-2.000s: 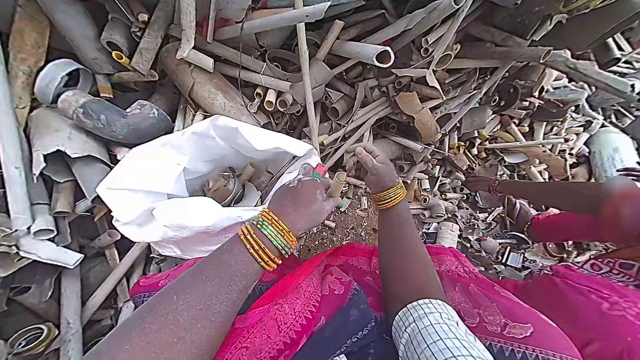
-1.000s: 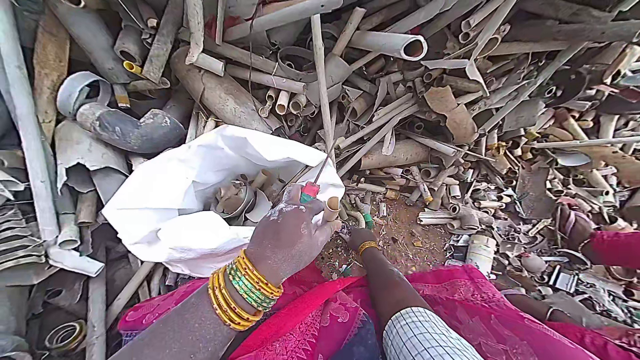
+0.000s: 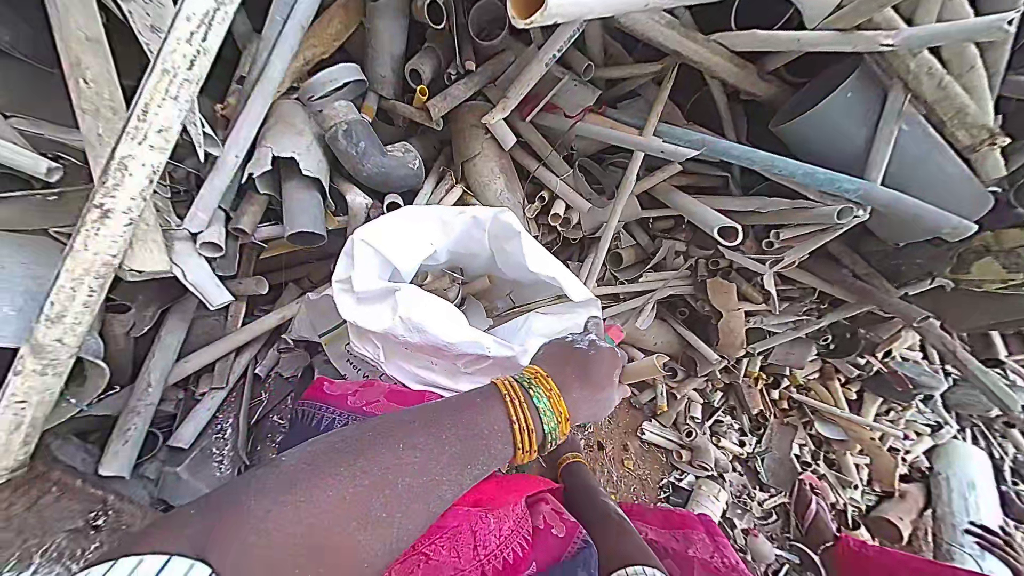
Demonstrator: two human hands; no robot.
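Observation:
My left hand (image 3: 588, 376), wearing yellow and green bangles, is closed at the right rim of a white woven sack (image 3: 400, 328). A red and green handle (image 3: 614, 333) shows at its knuckles, and a short tan pipe piece (image 3: 645, 369) sticks out beyond its fingers. A thin dark rod (image 3: 532, 307) reaches from near this hand across the sack's mouth. Pipe pieces (image 3: 476, 286) lie inside the sack. Below the left wrist is my right hand (image 3: 560, 454), largely hidden behind it; what its fingers do cannot be seen.
Scrap pipes surround the sack. A long whitish strip (image 3: 104, 232) slants at left, a grey elbow pipe (image 3: 376, 156) lies behind the sack, and a wide grey pipe (image 3: 880, 144) is at upper right. Another person's hand (image 3: 814, 508) is at lower right, among small fragments.
My right hand has gone from beside my left hand to below it, now behind the left wrist. My left hand still holds the handle and pipe piece. The view has shifted.

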